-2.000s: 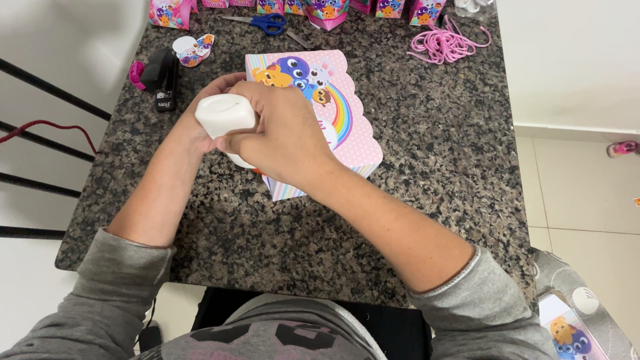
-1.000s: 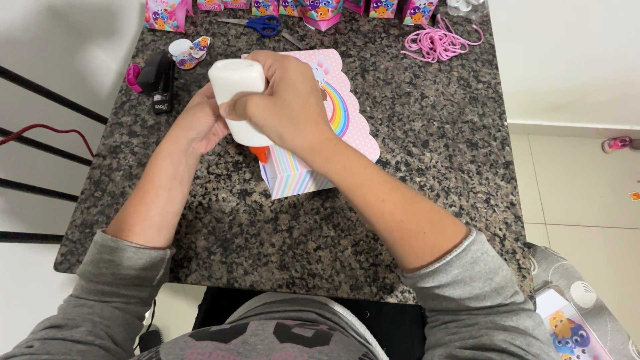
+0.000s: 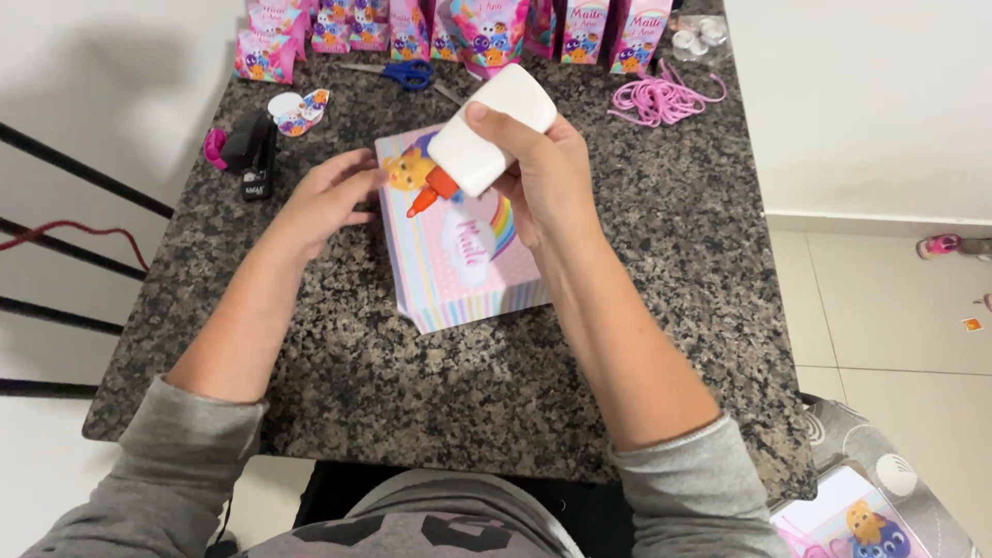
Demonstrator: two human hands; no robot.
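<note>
My right hand (image 3: 542, 163) grips a white glue bottle (image 3: 496, 128) with an orange nozzle that points down and to the left. Under the bottle, a printed paper box or folded card (image 3: 465, 263) with a rainbow, cartoon characters and striped edges lies on the granite table. At the left edge of this paper piece is my left hand (image 3: 329, 198), its fingers apart and nothing held; whether the fingertips touch the paper cannot be told.
A black stapler (image 3: 256, 155) and character cutouts (image 3: 298, 112) lie at the left. Farther back are blue-handled scissors (image 3: 407, 74), printed party packets (image 3: 488, 35) and pink cord (image 3: 663, 97). A patterned chair seat (image 3: 852, 442) stands at the lower right.
The glue bottle has tilted over in my right hand, and its orange nozzle now shows fully. My left hand has come away from the bottle to the paper's left edge.
</note>
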